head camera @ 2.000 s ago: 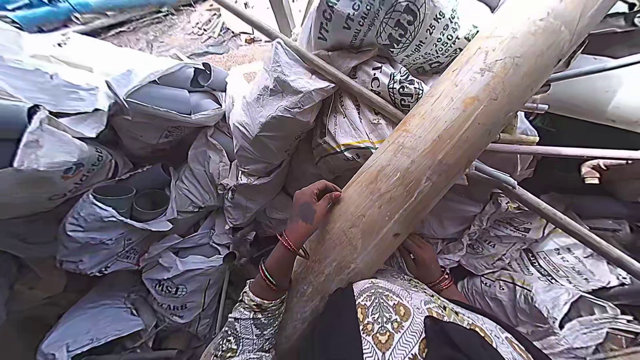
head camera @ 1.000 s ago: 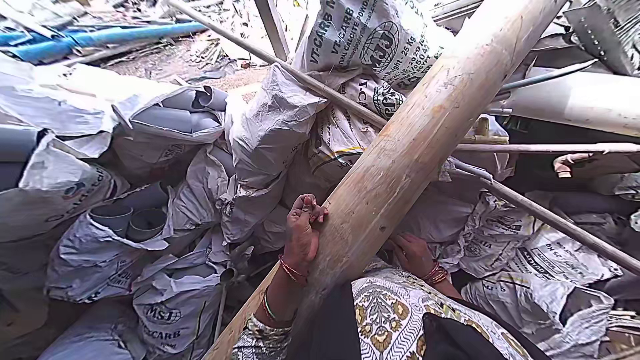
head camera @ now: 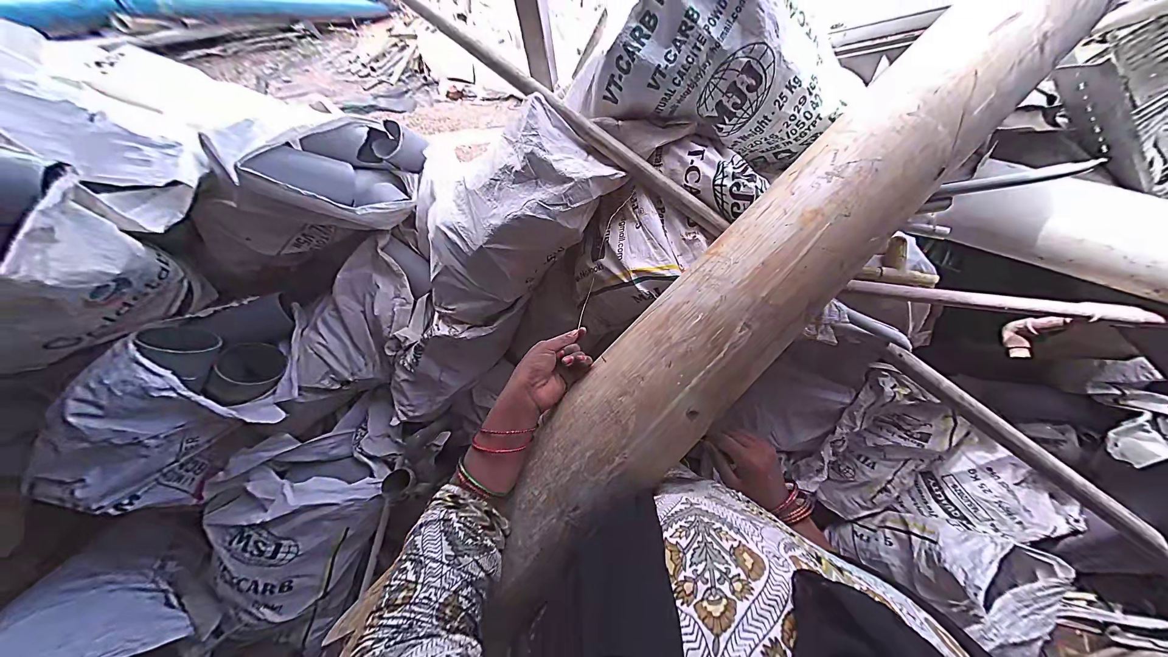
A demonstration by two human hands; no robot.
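Observation:
A long, wide, dirty beige pipe slants from the lower middle to the upper right, across my lap. On its left side is my left hand, palm up and fingers curled, close against the pipe wall. A thin wire-like strand rises from its fingertips and seems pinched there. My right hand lies low on the pipe's other side, fingers toward its underside; the fingertips are partly hidden, so its grip is unclear. Red bangles circle both wrists.
White woven sacks crowd the left and middle, several holding grey pipe pieces. A thin pole passes behind the big pipe. At right lie another thin pole, a wide white pipe and crumpled sacks.
My left hand has gone from fingertips on the pipe to a palm-up curl beside it. The thin strand at its fingers now shows. My right hand stays low at the pipe's right side.

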